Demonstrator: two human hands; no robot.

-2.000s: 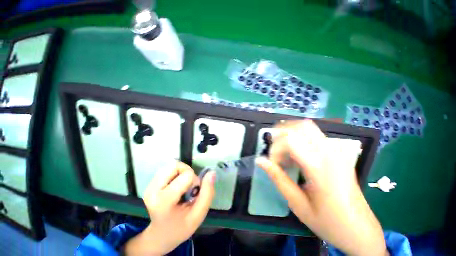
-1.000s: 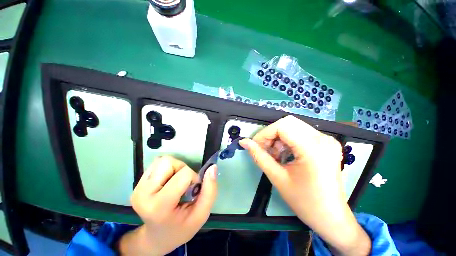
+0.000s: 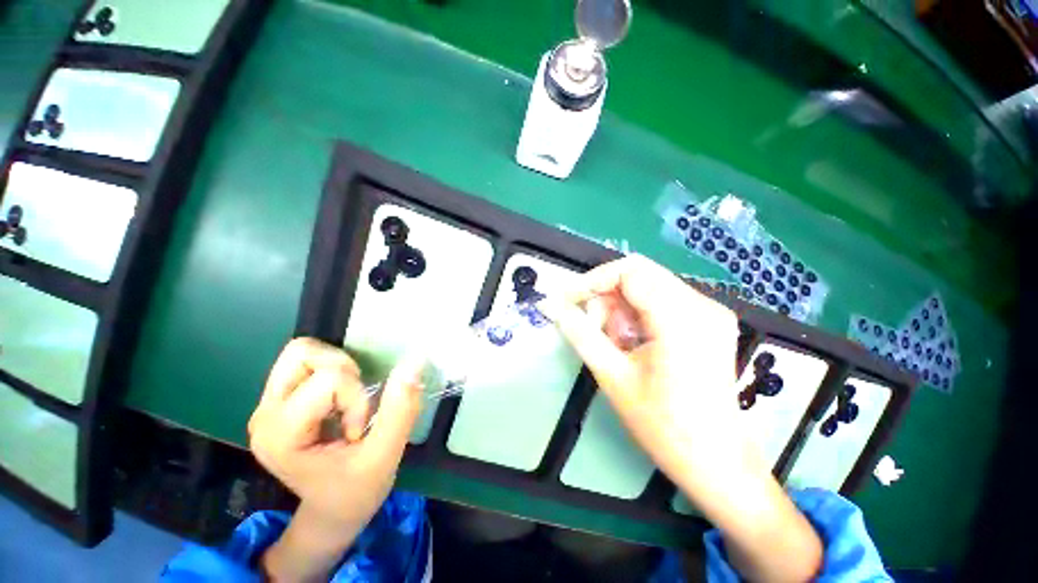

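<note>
A black foam tray holds phone back covers side by side, each pale green with three black camera circles. My left hand holds the lower left end of a clear carrier film strip between thumb and fingers. The strip carries a few dark rings and spans to my right hand, whose thumb and index finger pinch at its upper right end. The strip lies over the second phone back cover, just below its camera circles. What exactly my right fingertips grip is too small to tell. My right hand partly hides the middle covers.
A white solvent bottle stands behind the tray with its lid open. Film strips with dark rings lie beyond the tray, and more at the right. A second foam tray is at left. A white scrap lies at right.
The view has shifted left, so the tray and bottle appear further right. My hands have moved from the third cover to the second one. The strip is stretched straighter between them.
</note>
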